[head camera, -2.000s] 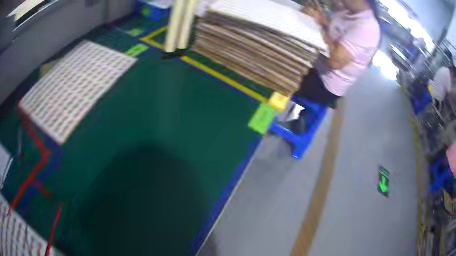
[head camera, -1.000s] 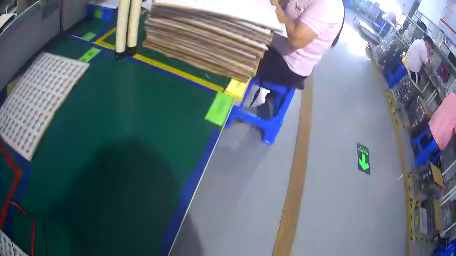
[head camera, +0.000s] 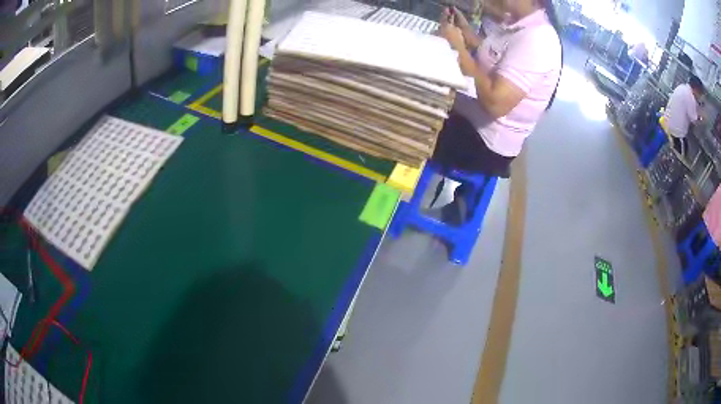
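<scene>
Neither of my hands is in the picture. A component tray (head camera: 104, 185), a white-faced sheet with rows of small dumbbell-shaped marks, lies on the green mat (head camera: 213, 229) at the left. Part of another such tray (head camera: 28, 383) shows at the bottom left corner, cut off by the edge. A thin red test lead (head camera: 88, 364) curves over the mat beside it. A thick tray stack (head camera: 356, 95) with brown layered edges stands at the far end of the bench.
Two cream upright posts (head camera: 242, 71) stand left of the stack. A seated person in a pink shirt (head camera: 518, 75) is on a blue stool (head camera: 447, 213) beyond the bench corner. A grey aisle (head camera: 427, 316) with a green arrow sign (head camera: 605, 280) runs along the right. Other workers sit farther right.
The view swung right, then partly back left, so the bench, stack and person shifted in the picture. The seated person's hands show more fully now. The trays appear unmoved on the mat.
</scene>
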